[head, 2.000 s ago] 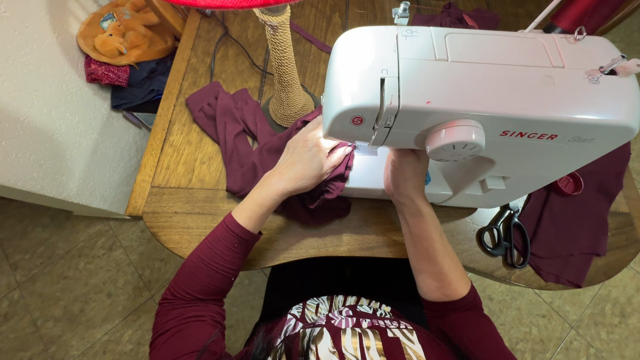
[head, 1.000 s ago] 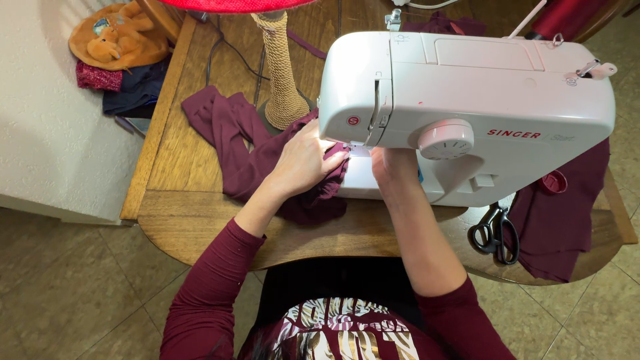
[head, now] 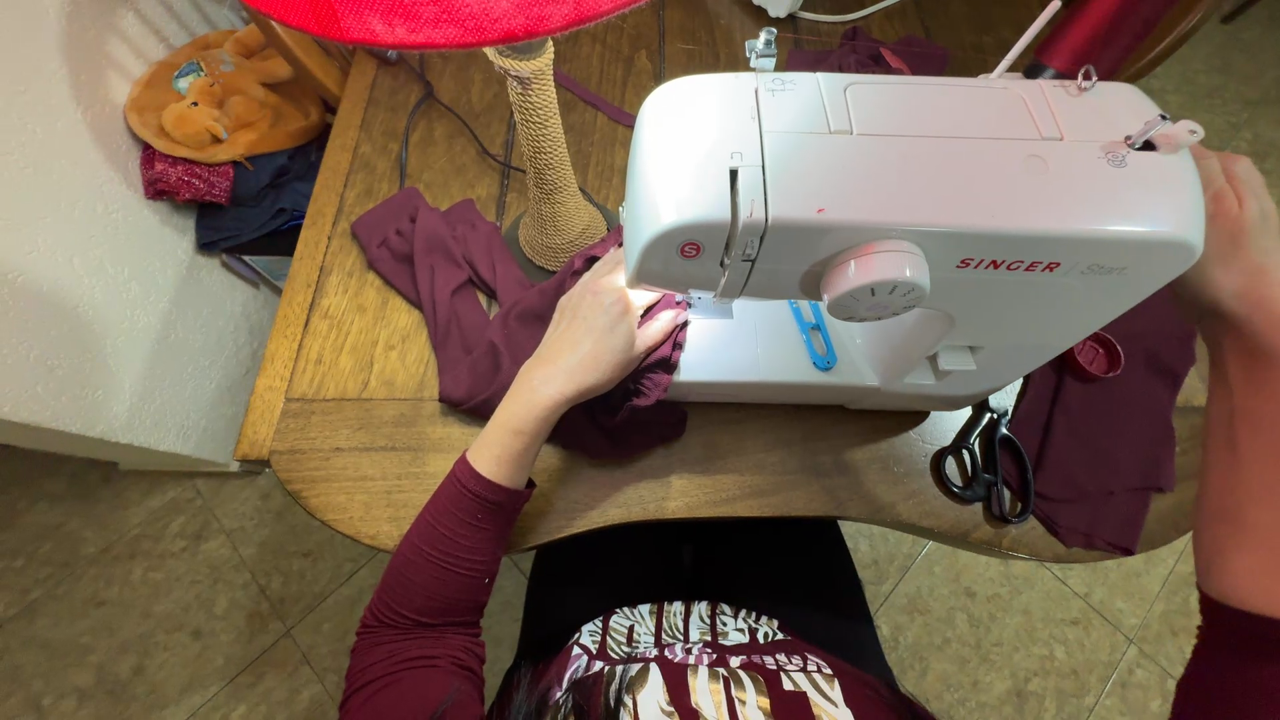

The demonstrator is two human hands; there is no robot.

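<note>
A white Singer sewing machine (head: pixel 950 180) stands on the wooden table. Maroon fabric (head: pixel 500 320) lies bunched to its left, its gathered edge at the needle area. My left hand (head: pixel 597 335) presses on this fabric with fingers and thumb, close beside the presser foot; its fingertips are partly hidden by the machine head. My right hand (head: pixel 1235 235) is at the machine's right end, by the handwheel side; the machine hides its fingertips, so its grip does not show. A blue slotted plastic piece (head: pixel 813 335) lies on the machine bed.
Black-handled scissors (head: pixel 985 465) lie near the table's front edge, beside more maroon fabric (head: pixel 1100 450) with a small red round object (head: pixel 1094 356) on it. A rope-wrapped lamp (head: pixel 550 160) with a red shade stands behind the left fabric. An orange plush (head: pixel 215 100) sits at the far left.
My right hand has moved from the machine bed, right of the needle, to the machine's right end. The blue piece now shows fully. My left hand remains on the fabric.
</note>
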